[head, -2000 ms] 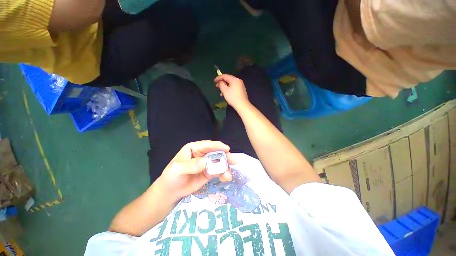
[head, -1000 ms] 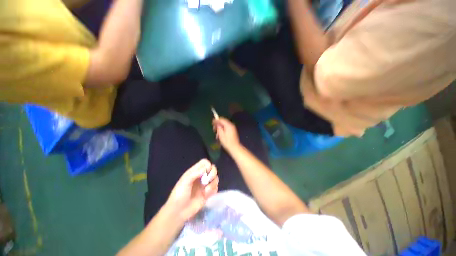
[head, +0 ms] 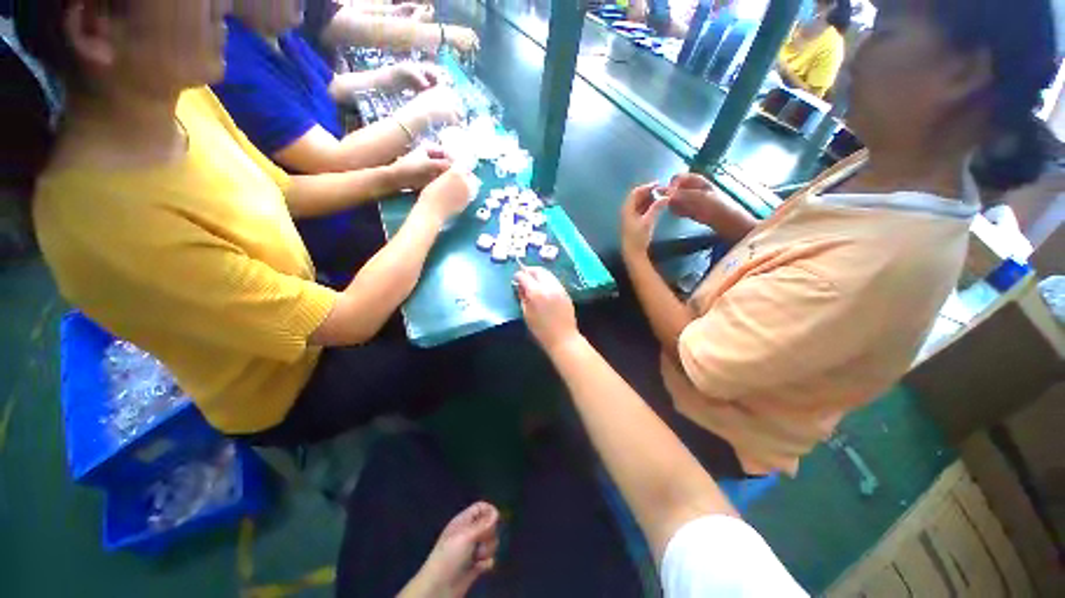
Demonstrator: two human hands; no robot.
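A loose pile of small white housings (head: 514, 222) lies on the near end of the green-topped bench (head: 450, 306). My right hand (head: 547, 306) is stretched out to the bench's near edge, just below the pile. The thin pale tip of the hand tool shows at its fingers, close to the nearest housings; the rest of the tool is hidden. My left hand (head: 465, 547) is low over my lap with its fingers curled. No part shows in it, and the inside of the fingers is hidden.
A person in yellow (head: 199, 257) sits at left and one in peach (head: 818, 304) at right, both working with their hands. Blue bins (head: 88, 409) with clear pieces stand on the floor at left. A green post (head: 558, 99) rises beside the bench.
The view has tilted up to the bench and workers. My right hand has gone from above my lap to the bench by the pile. The white housing seen earlier in my left hand no longer shows.
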